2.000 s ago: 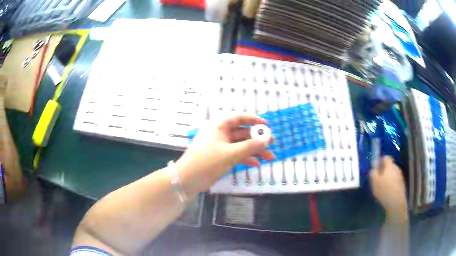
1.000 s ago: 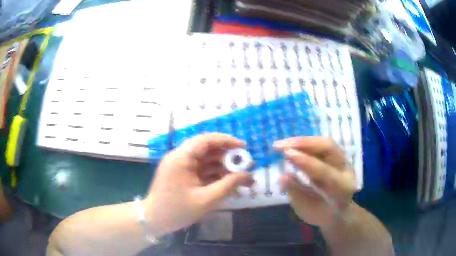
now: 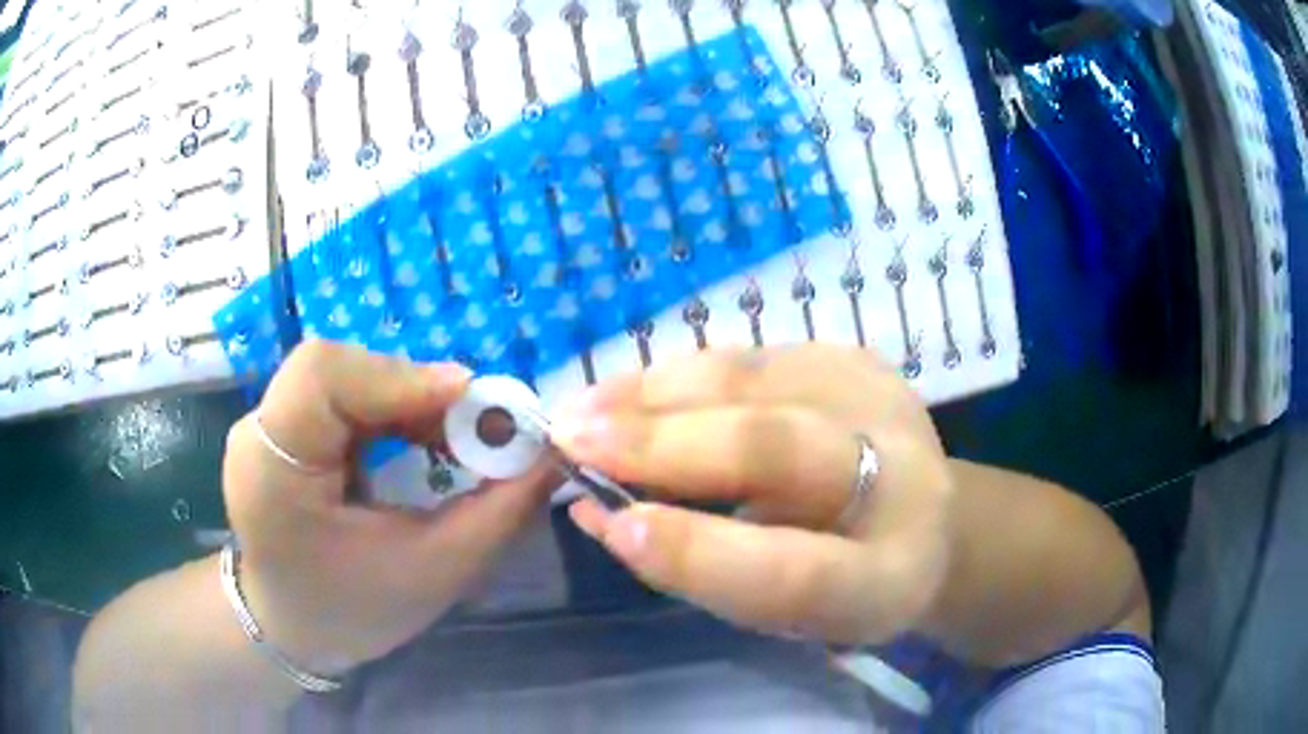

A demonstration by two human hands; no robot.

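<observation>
My left hand (image 3: 373, 502) pinches a white ring holder (image 3: 466, 433) between thumb and fingers, with its central hole facing me. My right hand (image 3: 760, 488) grips a thin silver tool, probably tweezers (image 3: 600, 491), its tip at the right edge of the ring. A pale length that may be its other end shows below my right hand. Whether a small part sits in the hole is hard to tell. Behind the hands, blue patterned plastic film (image 3: 574, 215) lies diagonally over dumbbell-shaped metal parts (image 3: 907, 308) on a white foam board (image 3: 990, 376).
A second white board (image 3: 86, 387) with rows of small metal parts lies at the left. Dark blue glossy packaging (image 3: 1083, 215) is right of the foam board. Stacked trays (image 3: 1237, 287) stand at the far right. The dark green bench top (image 3: 101, 488) shows at the lower left.
My right hand has come from the far right to the ring, bringing the silver tool to its edge. The ring has moved left, and the view is now closer over the boards.
</observation>
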